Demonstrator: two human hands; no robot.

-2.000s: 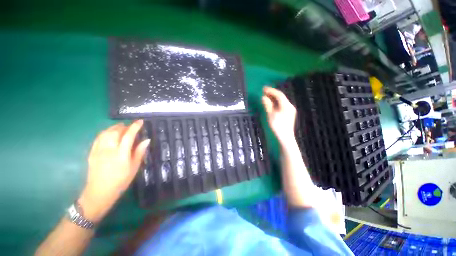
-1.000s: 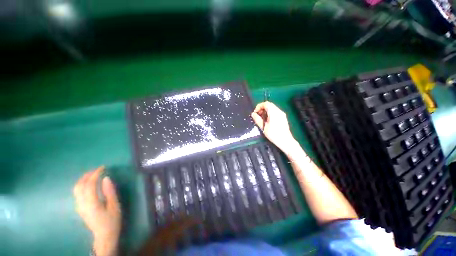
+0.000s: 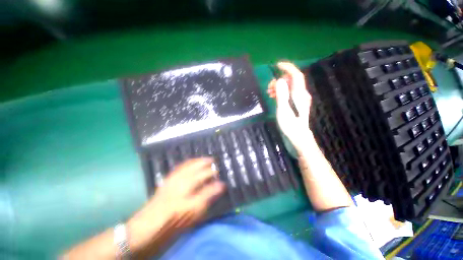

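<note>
The black component tray (image 3: pixel 254 167) with ribbed columns of shiny pieces lies on the green mat. My left hand (image 3: pixel 185 190) is over its left and middle columns, fingers bent down; blur hides whether they hold anything. Above it lies the flat black parts tray (image 3: pixel 177 106) with white specks and a bright glare band. My right hand (image 3: pixel 294 101) is raised right of the parts tray, with a thin dark stick, apparently tweezers (image 3: pixel 275 70), at its fingers.
A tall pile of black ribbed stacked trays (image 3: pixel 350 127) stands right of my right arm. White paper (image 3: pixel 378 221) lies at its foot. A yellow thing (image 3: pixel 424 58) is behind the pile. A blue crate (image 3: pixel 436 241) is at lower right.
My left hand has moved from the mat on the left onto the component tray. My right hand has shifted up and right, away from the parts tray's edge. The view has shifted.
</note>
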